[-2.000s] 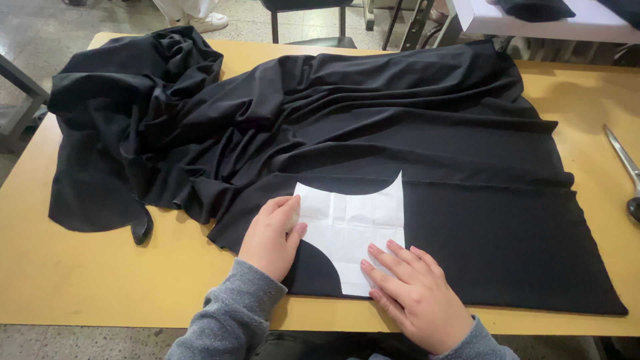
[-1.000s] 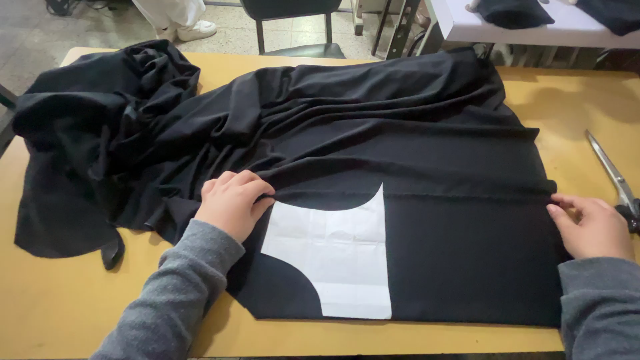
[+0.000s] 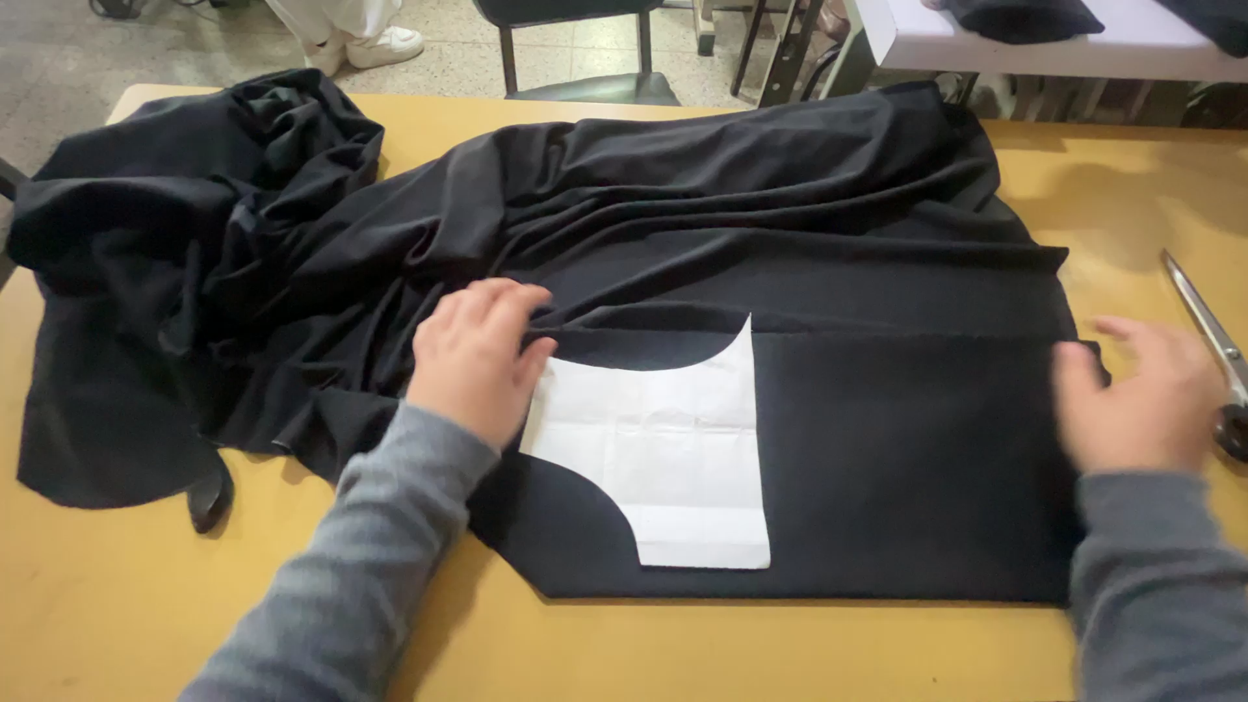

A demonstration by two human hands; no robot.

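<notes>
Black fabric (image 3: 907, 458) lies over the table, smooth and folded at the front right, bunched at the left. On its smooth part rests a white paper pattern piece (image 3: 673, 439) with curved cut edges and crease lines. My left hand (image 3: 483, 356) is over the fabric at the pattern's upper left corner, fingers bent and thumb apart; no held thing shows. My right hand (image 3: 1141, 395), slightly blurred, is at the fabric's right edge with thumb and fingers apart. Just right of it lies a pair of scissors (image 3: 1209, 322), blades pointing away, its dark handle partly out of view.
The yellow table (image 3: 780, 648) extends around the fabric. Behind it stand a dark chair (image 3: 595, 88) and a white table (image 3: 1092, 49) with dark items on it. A person's legs and white shoes (image 3: 385, 47) show at the back left.
My right hand has left the paper pattern and moved right to the fabric's edge, where its fingers have since opened. My left hand has moved from the pattern's left side to its upper left corner.
</notes>
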